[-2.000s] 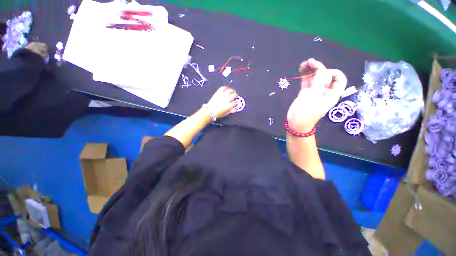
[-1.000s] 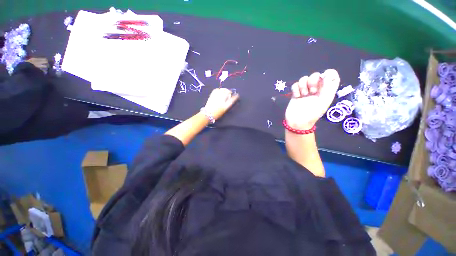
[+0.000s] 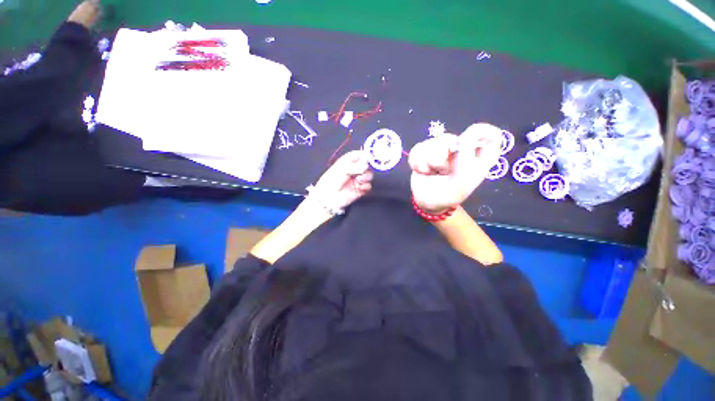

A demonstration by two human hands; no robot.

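My left hand (image 3: pixel 345 182) holds a pale round housing (image 3: pixel 383 149) by its left edge, above the black mat. My right hand (image 3: pixel 451 168) is just right of it, fingers curled, with a short bit of red wire lead (image 3: pixel 404 153) between it and the housing. A white star-shaped insert (image 3: pixel 437 128) lies beyond my right hand. More lilac round housings (image 3: pixel 527 169) lie on the mat to the right, two of them close beside my right hand. Other red wire leads (image 3: pixel 350 102) with small white plugs lie beyond my left hand.
White sheets (image 3: pixel 196 110) with dark red wire bundles (image 3: pixel 193 55) lie at left. A crumpled clear bag of star inserts (image 3: pixel 607 141) and a white block (image 3: pixel 540 131) are at right, then a cardboard box of housings (image 3: pixel 662 188). Another person's hand (image 3: pixel 85 13) is over the green belt (image 3: pixel 329 16).
My left hand has raised the housing into clear view. My right hand has moved left toward it. Two housings now show beside my right hand. The other person's hand has moved to the belt.
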